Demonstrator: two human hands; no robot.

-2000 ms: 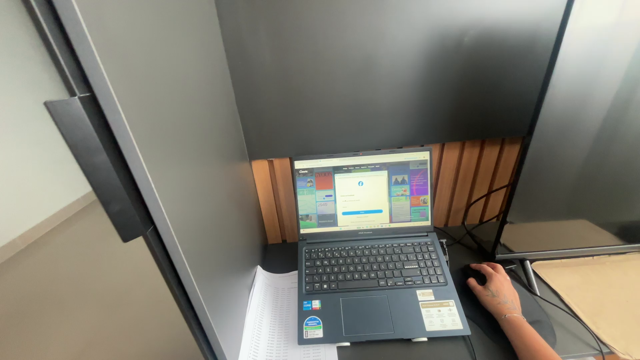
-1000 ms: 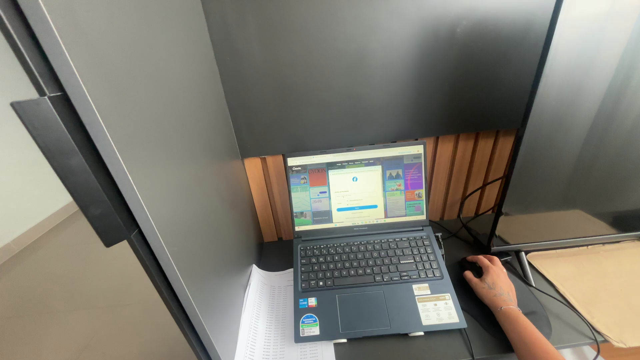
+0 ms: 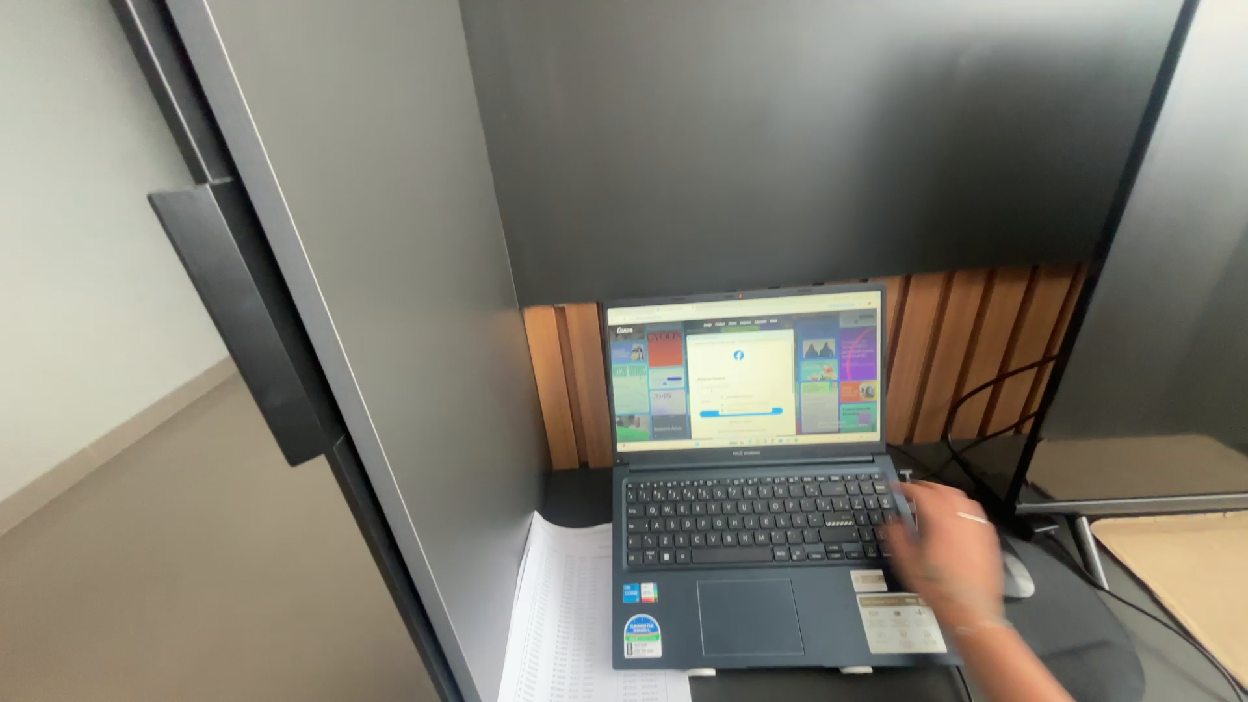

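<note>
An unfolded dark blue laptop (image 3: 751, 614) rests on the dark desk, its screen (image 3: 741, 380) lit with a pop-up window over a colourful page. My right hand (image 3: 946, 551), blurred by motion, is over the right edge of the keyboard, near the number keys, and holds nothing. Partly hidden behind that hand, a computer mouse (image 3: 1017, 577) lies on a dark mouse pad (image 3: 1082, 634). My left hand is out of view.
Printed sheets (image 3: 565, 614) lie beside and partly under the laptop. A dark panel (image 3: 390, 292) with a black handle (image 3: 239, 322) rises at left. Black cables (image 3: 960, 414) run behind, near a large monitor (image 3: 1160, 292) on metal legs. A beige mat (image 3: 1185, 565) lies at right.
My right hand has left the mouse and moved left to the right side of the laptop keyboard. A small drop-down has appeared in the screen's pop-up window.
</note>
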